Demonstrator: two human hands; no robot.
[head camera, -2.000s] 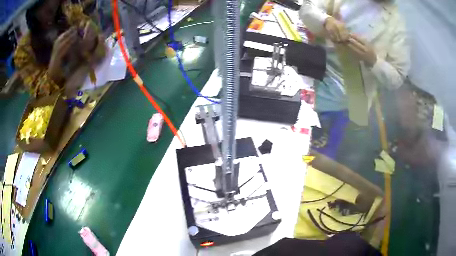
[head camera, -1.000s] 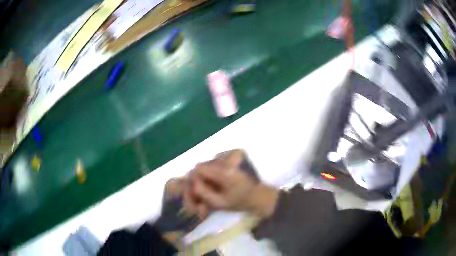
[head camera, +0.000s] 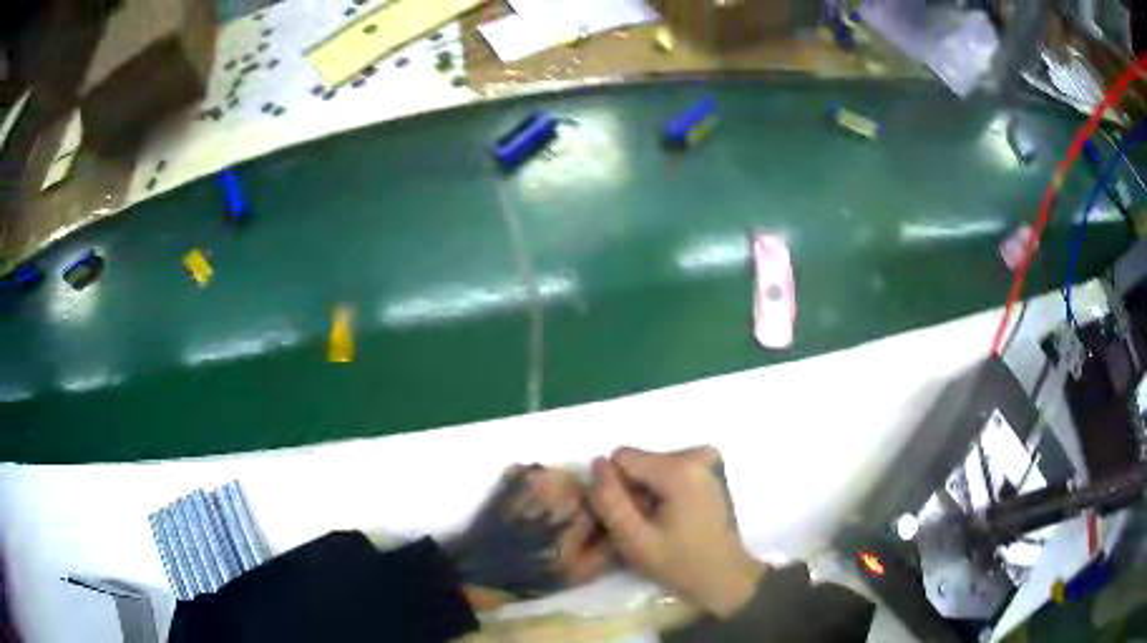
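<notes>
My left hand (head camera: 535, 528), in a dark grey covering with bare fingertips, is at the lower middle over the white tabletop (head camera: 415, 484). My right hand (head camera: 673, 515) meets it, with fingers and thumb bent together at the left fingertips. Whether anything small is between the fingers cannot be told. A pale yellow strip (head camera: 591, 626) lies below the hands, partly hidden by them. A pink housing (head camera: 774, 291) lies on the green belt (head camera: 642, 327) beyond the hands.
Grey striped strips (head camera: 208, 538) lie on the tabletop at the left. A black press (head camera: 881, 502) with an orange light stands right, with a red hose (head camera: 1054, 189). Blue parts (head camera: 526, 141) and yellow pieces (head camera: 341, 335) lie on the belt. A carton (head camera: 145, 69) stands at the far left.
The view has swung left, so the press sits farther right and the grey strips show fully. My hands, out of view two seconds ago, are still together over the tabletop.
</notes>
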